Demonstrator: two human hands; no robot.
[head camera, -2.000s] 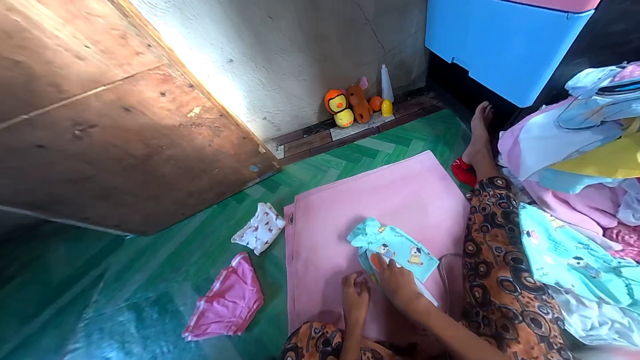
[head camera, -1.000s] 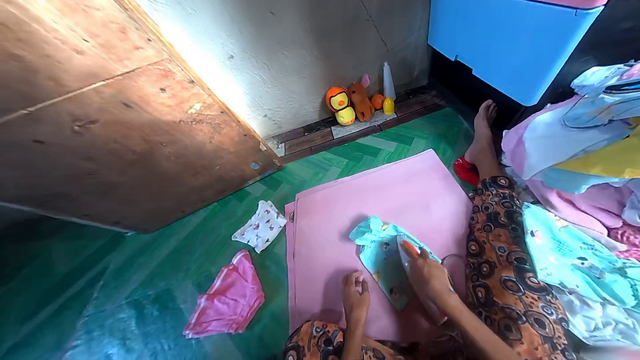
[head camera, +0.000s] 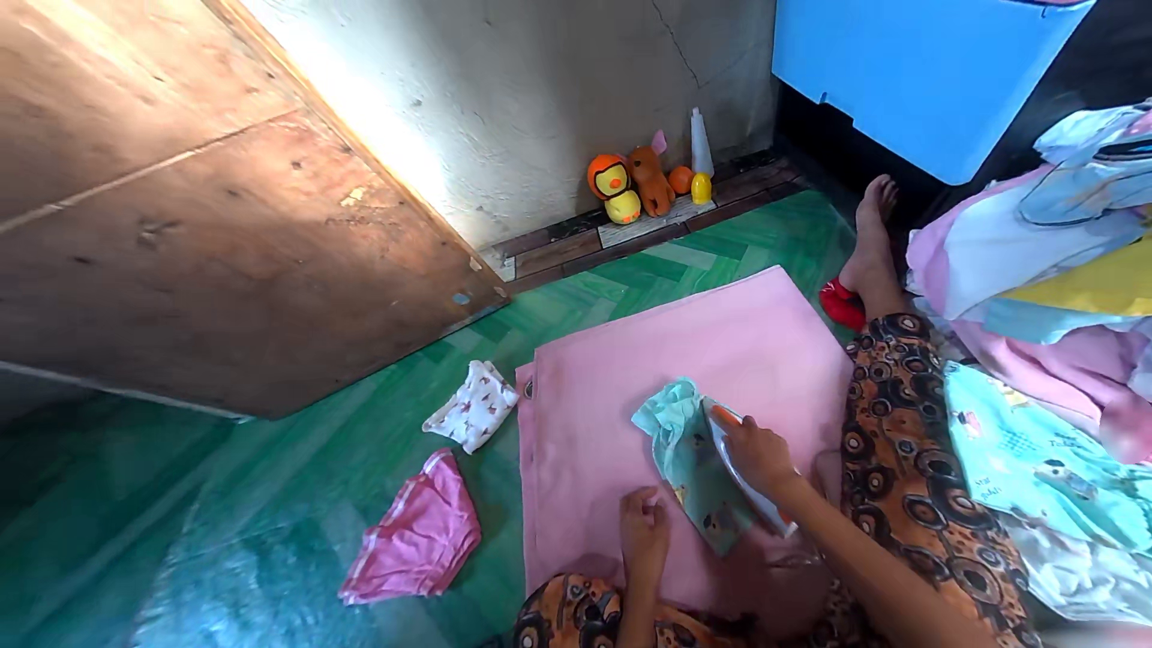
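My right hand (head camera: 760, 454) grips the handle of a clothes iron (head camera: 742, 472) with orange parts, tilted over the right edge of a printed turquoise garment (head camera: 688, 468). The garment's upper end is bunched up, and it lies on a folded pink cloth (head camera: 585, 423) on the floor. My left hand (head camera: 644, 526) rests on the pink cloth left of the garment, fingers curled, with nothing seen in it. Farther left on the floor lie a white printed folded garment (head camera: 472, 407) and pink underpants (head camera: 421, 531).
My outstretched leg (head camera: 900, 405) borders the pink cloth on the right. Beyond it lie a heap of clothes (head camera: 1035, 243) and a turquoise printed cloth (head camera: 1044, 459). Plush toys (head camera: 616, 191) stand by the wall, near a blue plastic drawer unit (head camera: 927, 81). A wooden panel (head camera: 225, 225) stands at left.
My right hand, earlier lower on the turquoise garment, now holds the iron at its right edge. The garment's lower part has shifted. My left hand has stayed near the same place.
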